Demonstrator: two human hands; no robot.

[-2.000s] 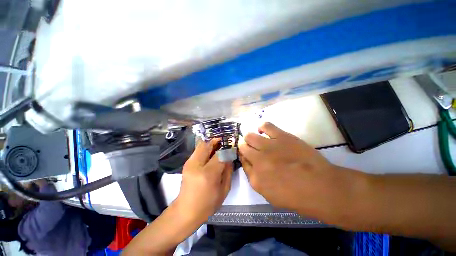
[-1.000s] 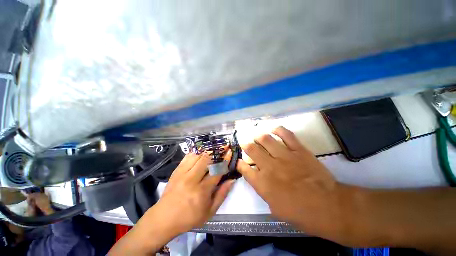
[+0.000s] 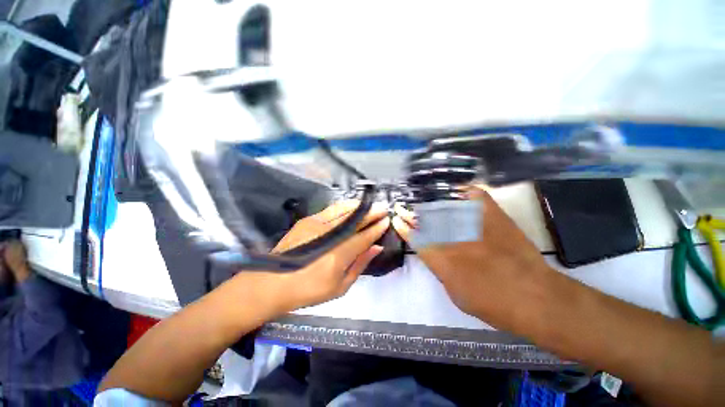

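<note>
Dark grey cloth [image 3: 387, 256] lies at the needle area under the white sewing machine head [image 3: 445, 63], and more of it spreads to the left. My left hand [image 3: 326, 258] lies on the cloth, its fingertips pinching the edge beside the presser foot, partly behind a dark curved cable. My right hand [image 3: 485, 262] has its fingertips at the same cloth edge; machine parts in front hide some of its fingers. The presser foot and needle are small and blurred.
A black smartphone [image 3: 592, 220] lies right of my right hand. Scissors with green and yellow handles [image 3: 690, 274] lie farther right. A ruler-marked strip [image 3: 397, 340] runs along the table's front edge. Another person's sleeve [image 3: 40, 330] shows at lower left. Blue crates [image 3: 540, 391] are below the table.
The view has shifted, so the machine head's end and more cloth at left now show. Both hands remain at the needle area, with fingertips closer together. More of the scissors is visible.
</note>
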